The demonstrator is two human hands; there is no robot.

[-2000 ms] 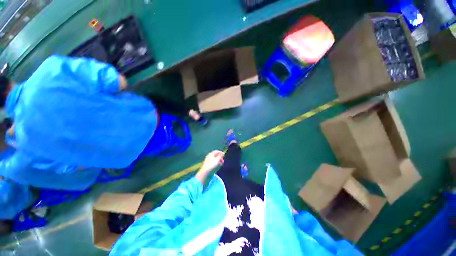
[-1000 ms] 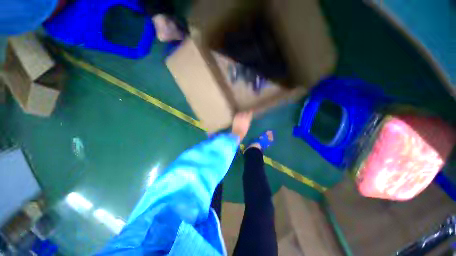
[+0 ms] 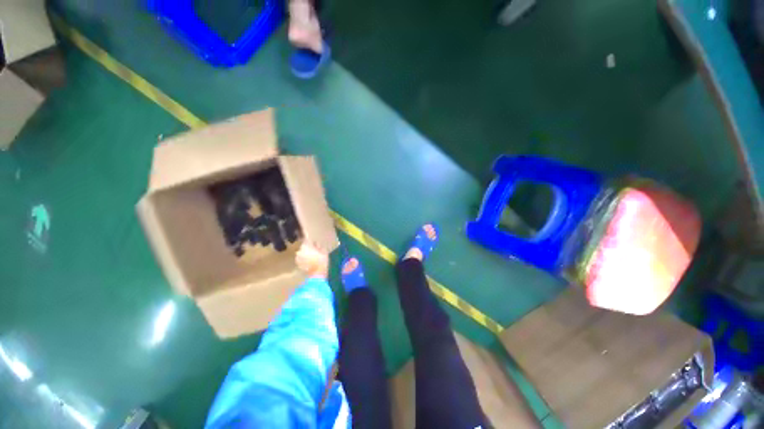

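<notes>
An open brown carton [image 3: 243, 289] is left of my feet, its flaps spread outward. Small black parts [image 3: 255, 209] lie heaped in it, toward its upper right side. My left hand [image 3: 312, 260] grips the carton's edge at its lower right corner, by a flap; the fingers are partly hidden and blurred. I cannot tell whether the carton rests on the floor or is slightly raised. My right hand is not in view.
A blue stool [image 3: 536, 214] and a pink-orange padded stool cover [image 3: 632, 251] are at right. Below them stands a carton [image 3: 611, 352] with dark wrapped contents. A person's slippered foot [image 3: 310, 60] is at the top. The bench edge [image 3: 712, 84] is upper right.
The view has turned. The carton has moved from near the bench, past the seated person's foot, to the open floor on the left. My left hand has taken hold of its edge.
</notes>
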